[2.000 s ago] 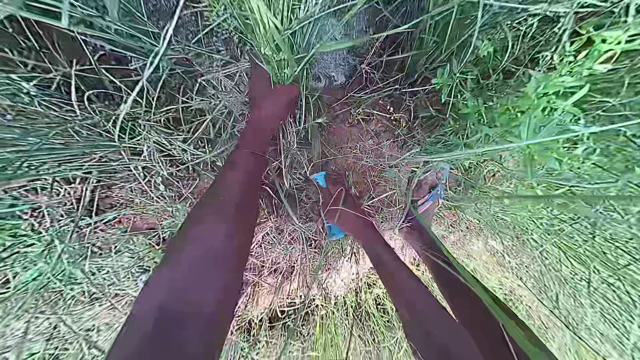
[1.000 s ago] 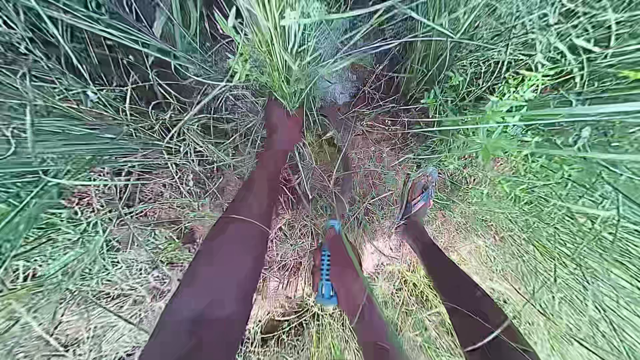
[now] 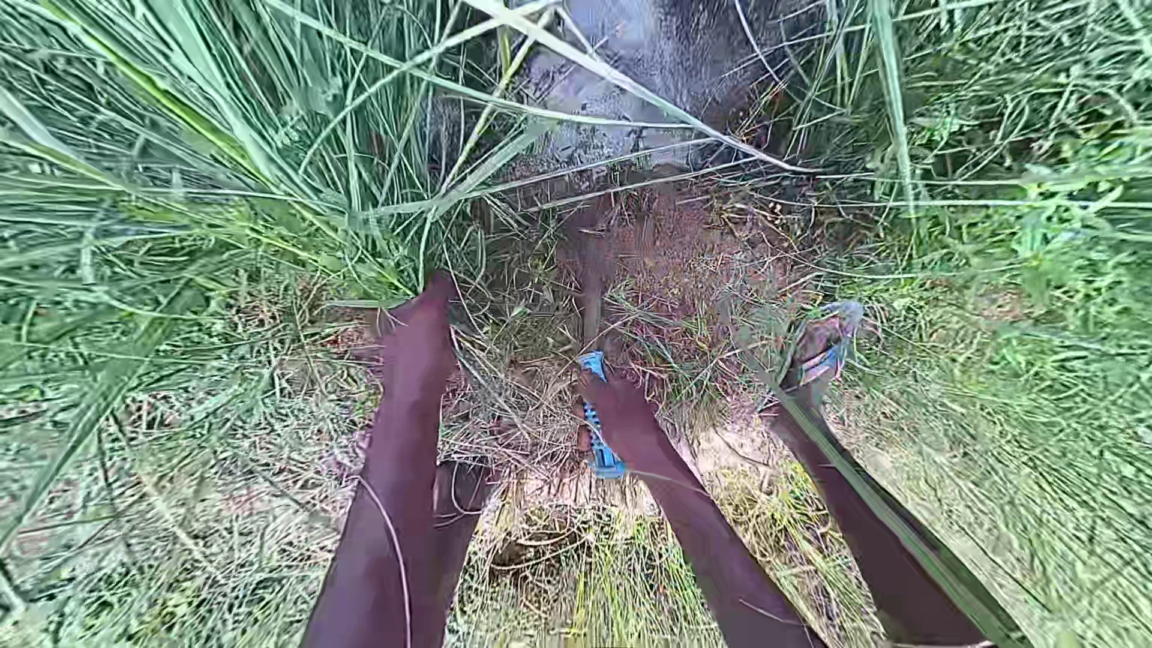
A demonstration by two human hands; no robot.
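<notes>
My left hand (image 3: 418, 310) is closed around the base of a bunch of long green grass (image 3: 360, 243), whose blades fan up and to the left. Lower and to the right, my right hand (image 3: 621, 409) grips the blue ridged handle (image 3: 605, 450) of a bladed hand tool. A narrow, blurred blade (image 3: 591, 301) seems to run up from that handle, over dry stalks and reddish soil; its tip and exact shape cannot be made out. The two hands are apart.
My sandalled foot (image 3: 821, 351) stands on the right, and part of my other leg (image 3: 461, 495) shows behind my left forearm. Tall grass rises at upper left and right. A grey, wet-looking patch (image 3: 603, 90) lies at top centre. Cut-looking dry straw (image 3: 225, 486) covers the ground.
My left hand has shifted left with the grass, which stood more upright above it earlier and now leans left. My right hand keeps its hold on the blue handle.
</notes>
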